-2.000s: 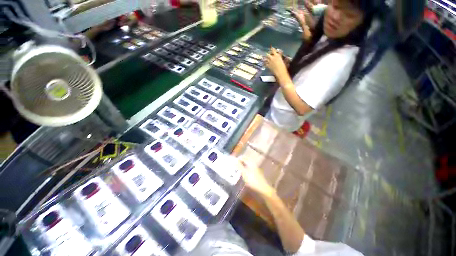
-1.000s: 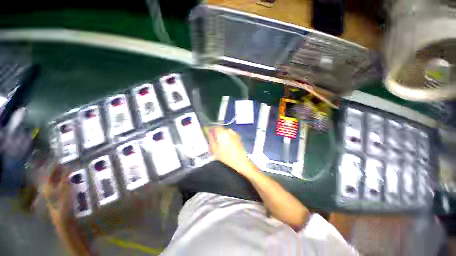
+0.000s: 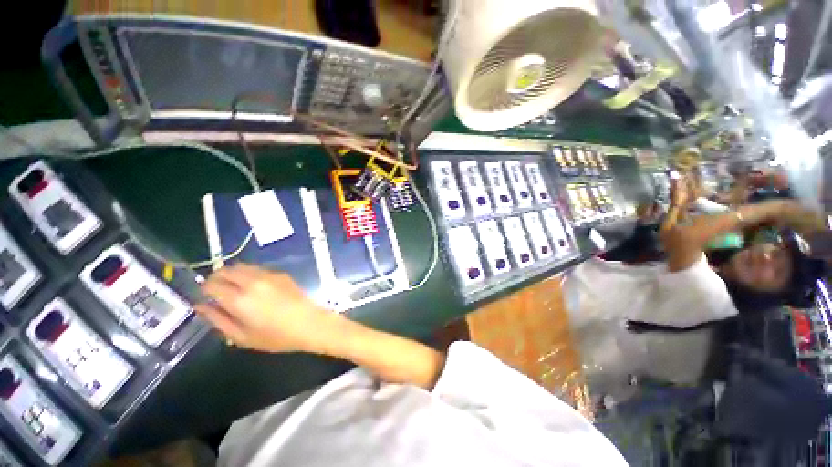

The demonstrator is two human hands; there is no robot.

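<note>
A dark tray (image 3: 124, 239) with white phone backs lies at the left, cut off by the picture's edge. One white phone back (image 3: 139, 294) is in its nearest corner. My right hand (image 3: 260, 308) is just right of that corner, fingers pinched at the thin white cable (image 3: 239, 248), whose small plug end shows at the fingertips. The cable runs to a white card (image 3: 266, 217) on the blue fixture plate (image 3: 315, 246). A red-keypad phone (image 3: 358, 217) lies on the plate's right part with a lead at its lower end. My left hand is out of view.
An instrument (image 3: 214, 75) stands behind the plate, with orange leads and a black-keypad phone (image 3: 401, 193) before it. A fan (image 3: 525, 73) is above. Another tray (image 3: 465, 219) of phone backs lies right, above a carton (image 3: 520, 337). A seated person (image 3: 657, 301) is at far right.
The view has swung right. The left tray now sits further left and nearer, and my left hand has left the picture. My right hand is now at the cable's plug end beside the tray.
</note>
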